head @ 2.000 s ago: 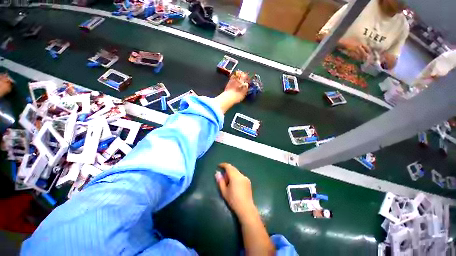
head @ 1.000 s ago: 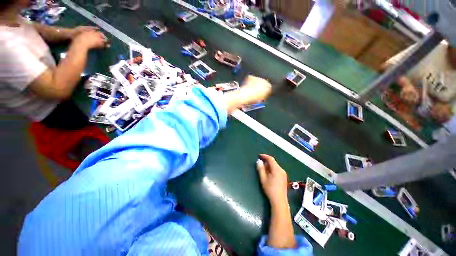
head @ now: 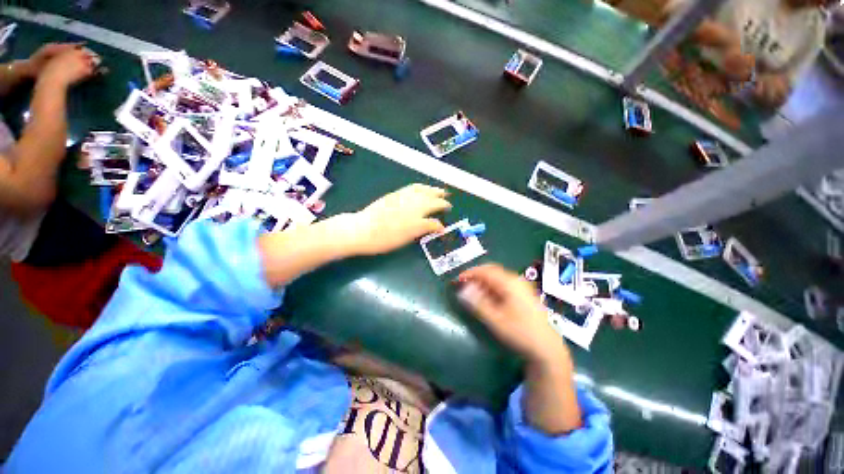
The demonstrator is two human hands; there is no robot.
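A white frame unit with a blue cell (head: 441, 263) lies on the green bench between my hands. My left hand (head: 405, 220) is at its upper left, palm down, fingers apart, with the thumb side close to the frame's edge; I cannot tell if it touches. My right hand (head: 504, 305) is at its lower right, with curled fingertips close to the frame's lower edge; whether they grip anything is unclear. A small group of white frames with blue cells (head: 576, 324) lies to the right of my right hand.
A large heap of units (head: 199, 148) is at left, beside another person's hands (head: 69, 65). A pale rail (head: 389, 148) borders the conveyor (head: 407, 93) with spaced units. A grey post (head: 703, 185) crosses at right, above a white frame stack (head: 777, 393). Another worker is at upper right.
My left hand has come back from over the conveyor to the bench. A unit now lies between my hands. The view has shifted, and the group by my right hand is still there.
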